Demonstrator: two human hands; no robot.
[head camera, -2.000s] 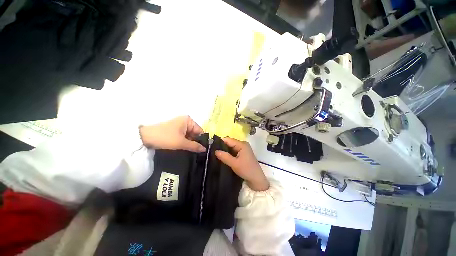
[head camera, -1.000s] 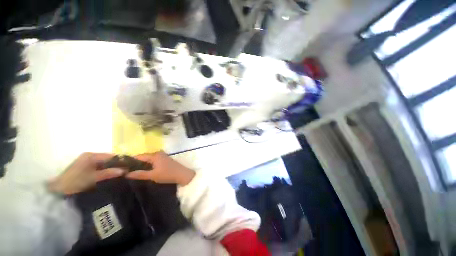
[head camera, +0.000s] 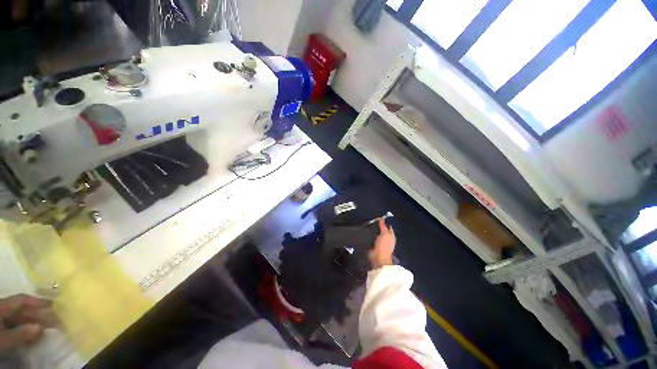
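My right hand (head camera: 385, 245) is at a pile lower than the table, its fingers closed on the edge of a black fabric panel (head camera: 349, 228). The panel bears a small white label (head camera: 345, 207), and a short pale strip shows by the fingertips. More black pieces (head camera: 306, 270) lie heaped beneath and beside it. My left hand (head camera: 27, 321) is blurred and cut off by the left edge, over the table by the yellow sheet (head camera: 101, 288). Whether it holds anything cannot be told.
The white sewing machine (head camera: 194, 83) stands at the upper left, with small black pieces (head camera: 155, 173) under its arm. A thin cable (head camera: 277, 169) lies on the table (head camera: 209, 234). Shelves (head camera: 432, 166) stand right, beyond the dark floor. A red box (head camera: 320, 61) is behind the machine.
The view has swung right. My right hand has left my left hand and reached out to the lower pile, onto a labelled panel. My left hand is now at the left edge.
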